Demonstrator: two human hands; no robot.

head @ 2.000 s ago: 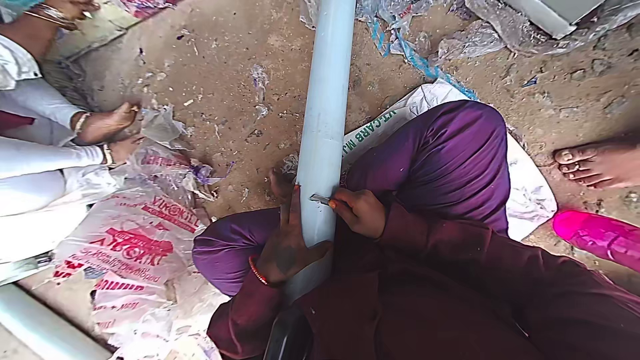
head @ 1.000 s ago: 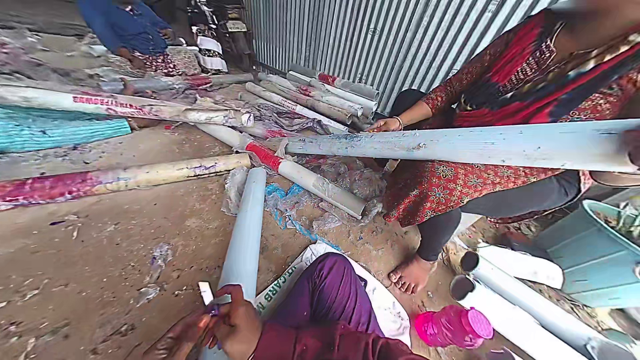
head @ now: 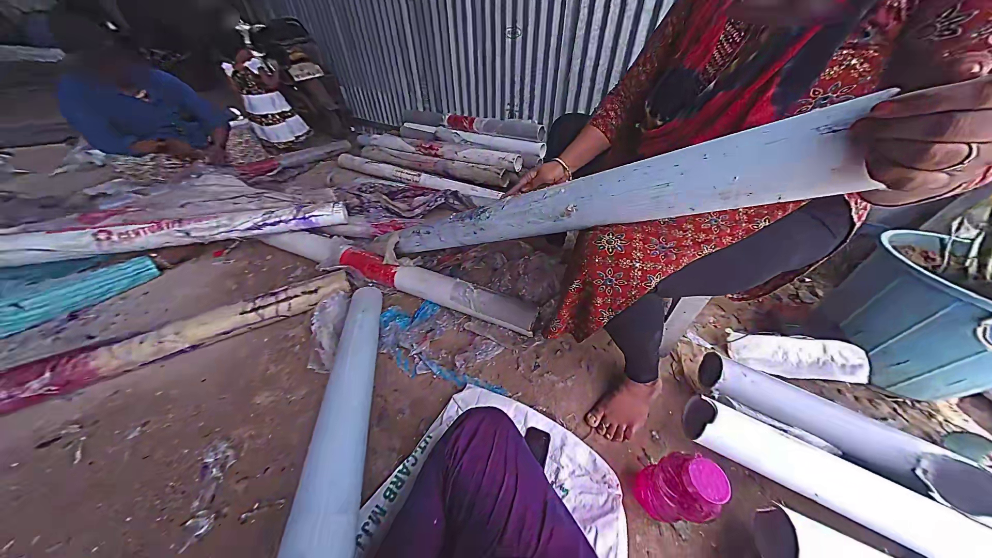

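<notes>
Neither of my hands shows in the head view now. A pale blue-grey plastic pipe [head: 337, 418] runs from the bottom edge up and away, just left of my bent knee in purple trousers. Its far end lies close to a grey pipe with a red band [head: 465, 294]. A white woven sack [head: 593, 480] with printing is spread under my leg, and a dark flat object [head: 536, 446] rests on it. The blade seen earlier is not in view.
A person at the right holds a long grey pipe [head: 651, 186] across the view. A pink plastic jar [head: 682, 487], white pipes [head: 837, 473] and a blue bucket [head: 922, 325] stand or lie at the right. Stained pipes [head: 178, 232] lie at the left; another person sits behind.
My two hands, earlier on the pale pipe with a small blade-like piece, have gone out of view. The view has swung up from my lap toward the other people.
</notes>
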